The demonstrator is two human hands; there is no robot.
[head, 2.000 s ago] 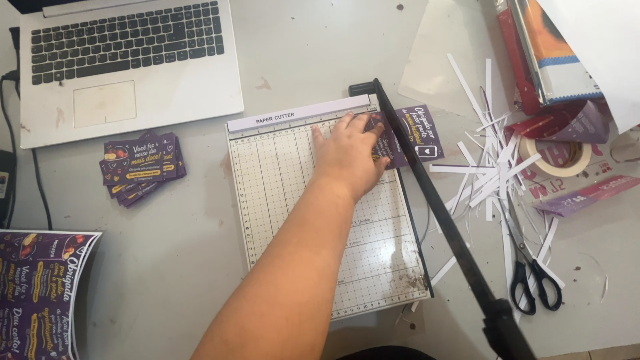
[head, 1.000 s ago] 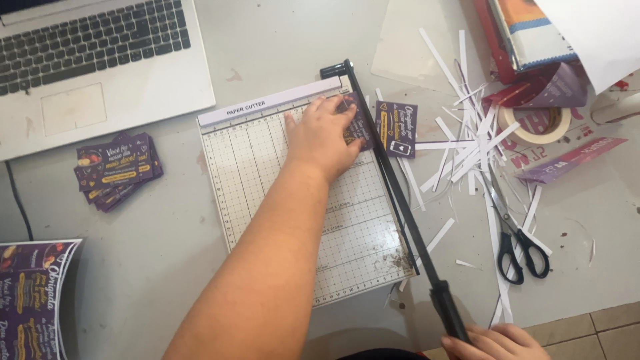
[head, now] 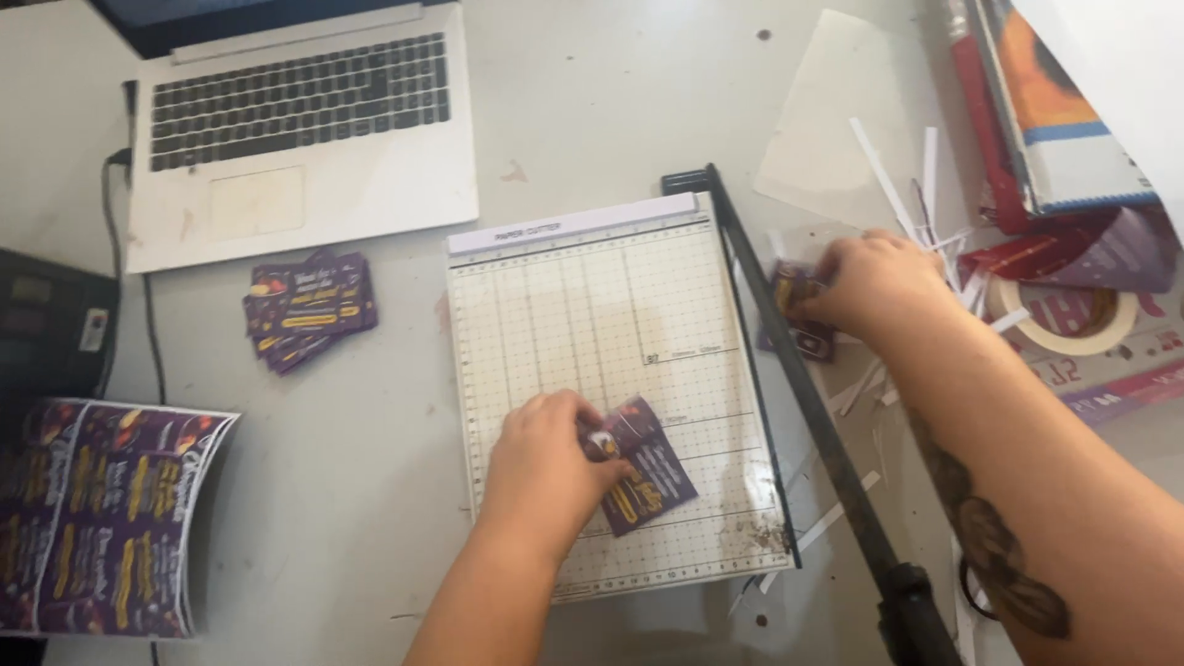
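Over the lower part of the guillotine paper cutter's gridded board (head: 555, 333), my left hand (head: 555, 462) holds a purple printed card (head: 652, 467) between thumb and fingers. My right hand (head: 869, 277) is just right of the cutter's black blade arm (head: 814, 398), with its fingers on purple cards (head: 814, 342) lying beside the board. Whether it grips them is hard to see. The arm's black handle (head: 911, 601) is untouched. A fanned pile of purple cards (head: 314, 310) lies left of the cutter. Uncut printed sheets (head: 102, 518) sit at the lower left, their edge curling up.
An open laptop (head: 305, 139) stands at the upper left, its cable running down the table. White paper offcuts (head: 879, 171), a roll of tape (head: 1064, 319) and books (head: 1064, 120) are on the right. Scissors are mostly hidden behind my right forearm.
My left hand has moved from the top of the board toward its lower part, now with a card. My right hand has left the cutter handle and reached the cards beyond the blade arm.
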